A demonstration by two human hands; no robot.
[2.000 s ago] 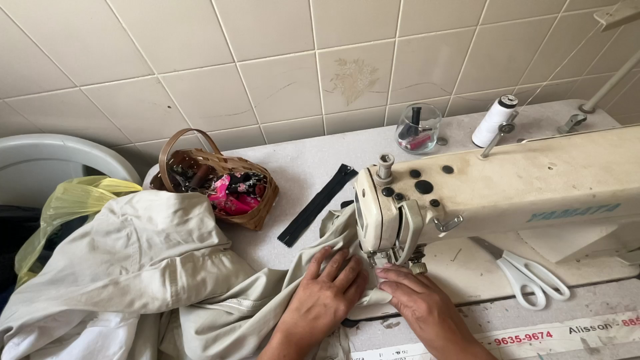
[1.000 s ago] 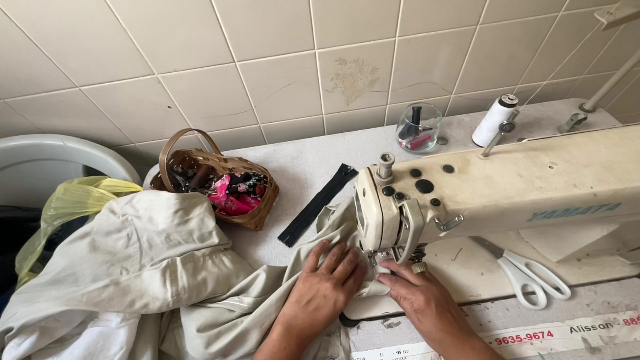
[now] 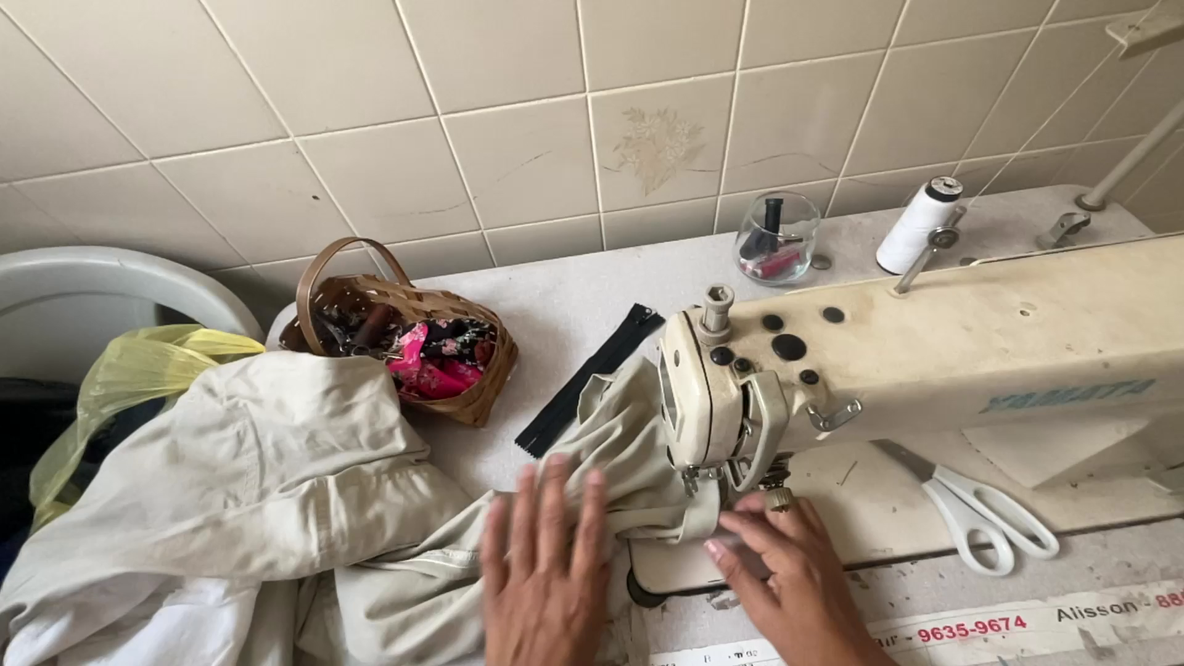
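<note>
A Yamata industrial sewing machine stands at the right. Light beige cloth, apparently a garment, spreads from the lower left to the needle area, where a narrow folded edge lies by the presser foot. My left hand rests on or just over the cloth left of the machine, fingers extended and slightly apart. Beside the folded edge, under the machine head, is my right hand, its thumb and fingers apart; its index fingertip is near the cloth, contact unclear. A black zipper lies behind the cloth.
White-handled scissors lie on the machine bed. Behind the machine stand a glass jar with small items and a white thread cone. A wicker basket holds floral fabric. At the far left are a grey tub and a yellow plastic bag.
My left hand has moved away from the needle, to the left, and its fingers have straightened. My right hand has opened beside the folded cloth edge, which now shows between the hands.
</note>
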